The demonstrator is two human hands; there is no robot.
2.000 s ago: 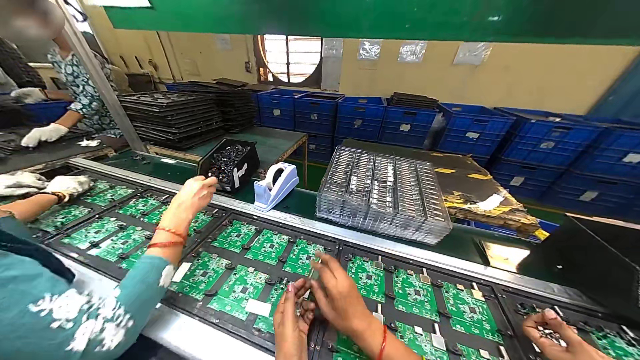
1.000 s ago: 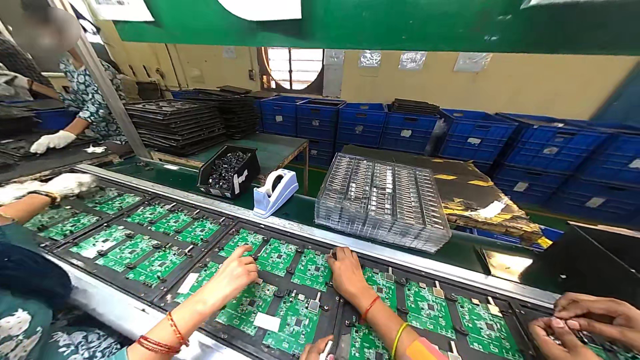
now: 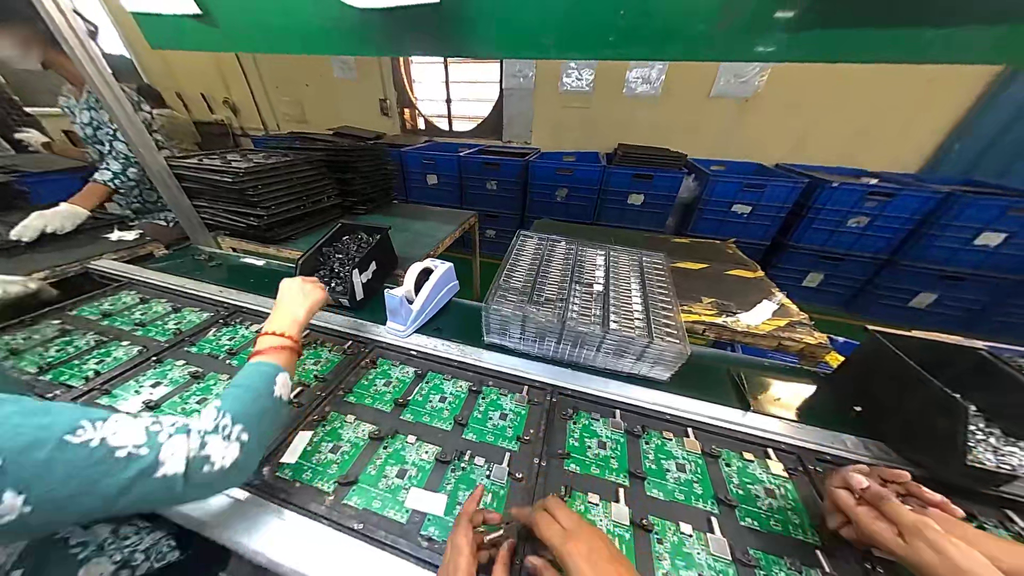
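Note:
At the bottom centre, my left hand (image 3: 478, 538) has its fingers curled around a small metal part (image 3: 494, 534). My right hand (image 3: 574, 538) is close beside it on the right, fingers bent and blurred; whether it grips anything cannot be told. Both hands are over the lower edge of black trays holding green circuit boards. One board (image 3: 466, 486) lies just behind my left hand, with a metal-tipped component at its top corner. Another board (image 3: 602, 516) is partly behind my right hand. A white label (image 3: 426, 502) lies on a neighbouring board.
Beyond the metal rail (image 3: 552, 376) stand a black bin of small black parts (image 3: 349, 260), a tape dispenser (image 3: 422, 296) and stacked clear plastic trays of metal parts (image 3: 588, 304). A co-worker's arm (image 3: 276, 352) reaches in at left; another person's hands (image 3: 888, 508) are at right.
My right hand has moved from the boards back toward my left hand near the bottom edge. The left co-worker's hand has gone from the boards to beside the black bin.

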